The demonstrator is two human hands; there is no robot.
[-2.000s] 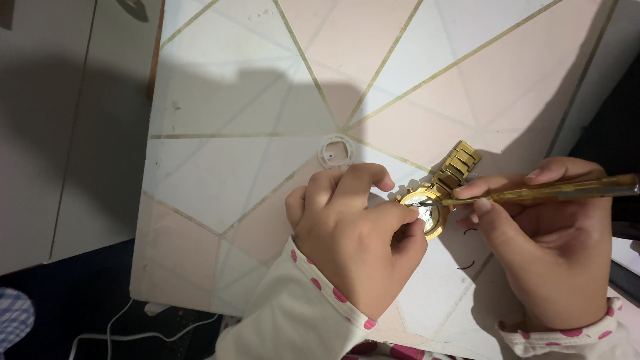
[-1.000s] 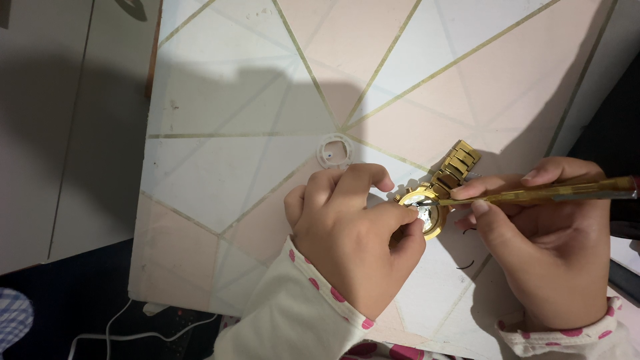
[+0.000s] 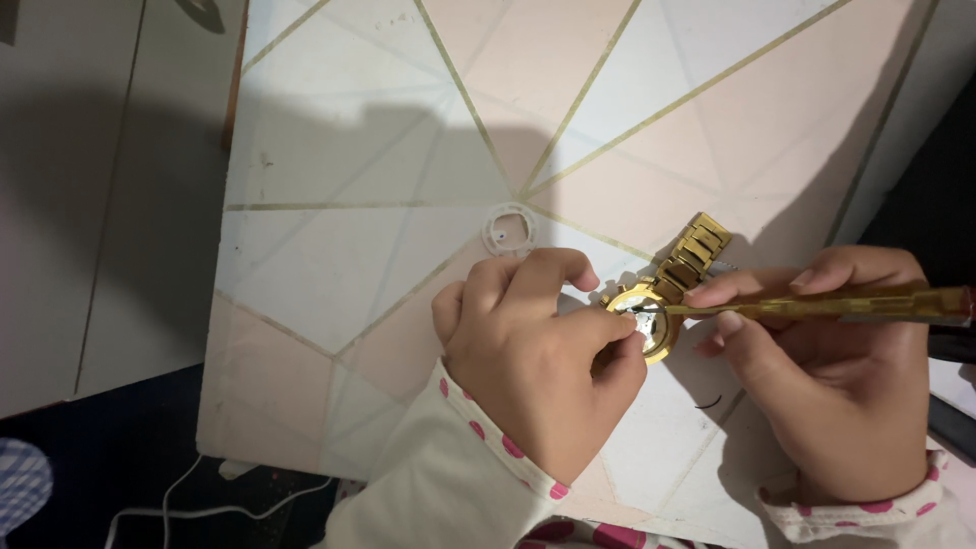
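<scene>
A gold-coloured metal wristwatch [image 3: 668, 343] lies on the patterned tabletop with its case open, inner parts showing, and its link bracelet [image 3: 694, 252] reaching up and right. My left hand [image 3: 534, 343] covers the lower left of the case, thumb and index fingertip at its inside; whether they pinch a small part cannot be told. My right hand [image 3: 846, 374] holds a screwdriver with a translucent yellow handle [image 3: 854, 305], its thin shaft pointing left into the case. Just above my left hand lies a white plastic ring [image 3: 490, 239], probably a movement holder.
A thin dark curved strip [image 3: 709, 403] lies below the watch, between my hands. The tabletop [image 3: 335, 267] has its left edge beside a pale panelled surface [image 3: 61, 229]. White cables [image 3: 221, 509] run below the lower left corner. A dark object [image 3: 951, 427] sits at the right edge.
</scene>
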